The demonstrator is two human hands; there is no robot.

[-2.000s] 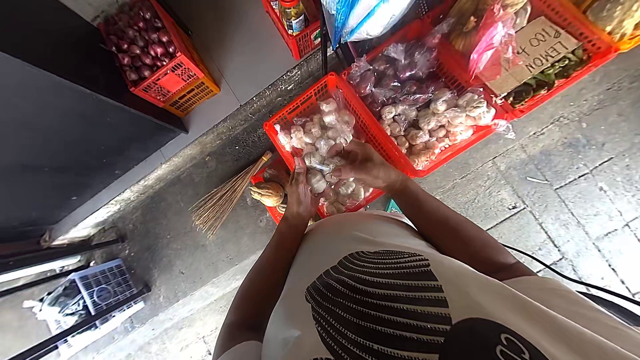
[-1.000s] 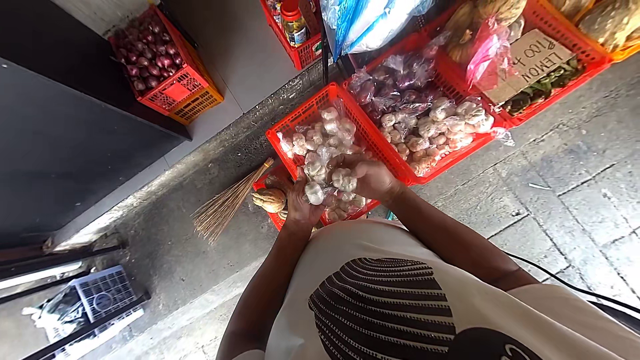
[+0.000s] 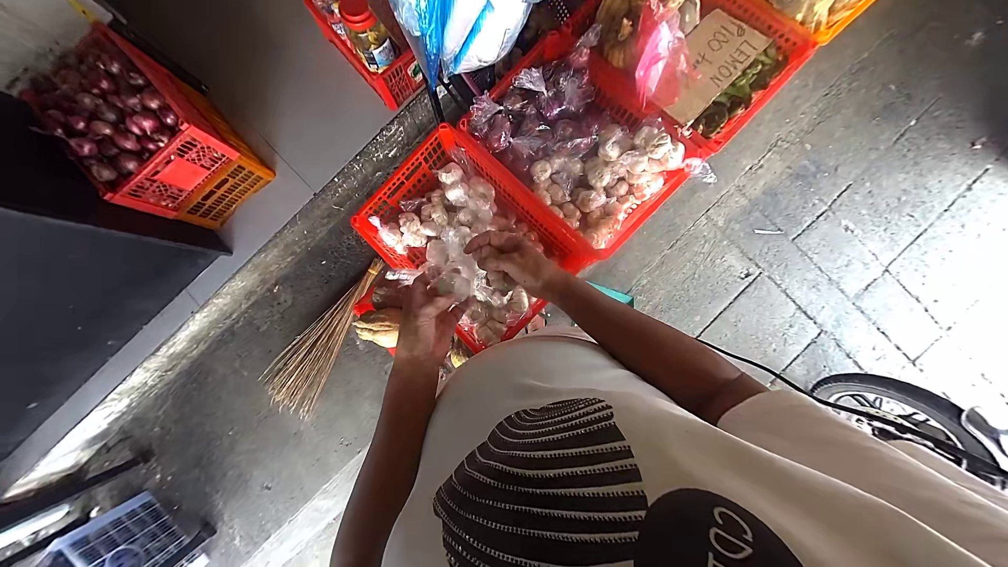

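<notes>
My left hand [image 3: 428, 319] is at the near left part of a red plastic crate [image 3: 405, 179] of garlic, with its fingers at a clear plastic bag of garlic bulbs [image 3: 453, 276]. Over the same crate, my right hand [image 3: 512, 258] has bent fingers at the upper right of that bag; whether they grip its plastic is hard to tell. Bagged garlic [image 3: 465, 197] lies around both hands. Beside it, a second red crate [image 3: 630, 230] carries more bagged garlic [image 3: 602, 169] and bagged red onions [image 3: 543, 106].
A stick broom [image 3: 327, 346] lies left of the crates, near a yellowish squash [image 3: 379, 327]. Red onions [image 3: 114, 118] fill a stacked crate at upper left. A cardboard sign [image 3: 717, 63] with writing stands at upper right. A wheel [image 3: 898, 409] is at the right edge.
My right hand was on garlic bulbs one second ago; its fingers are now raised and bent at the bag's upper side. The bulbs between my hands have shifted.
</notes>
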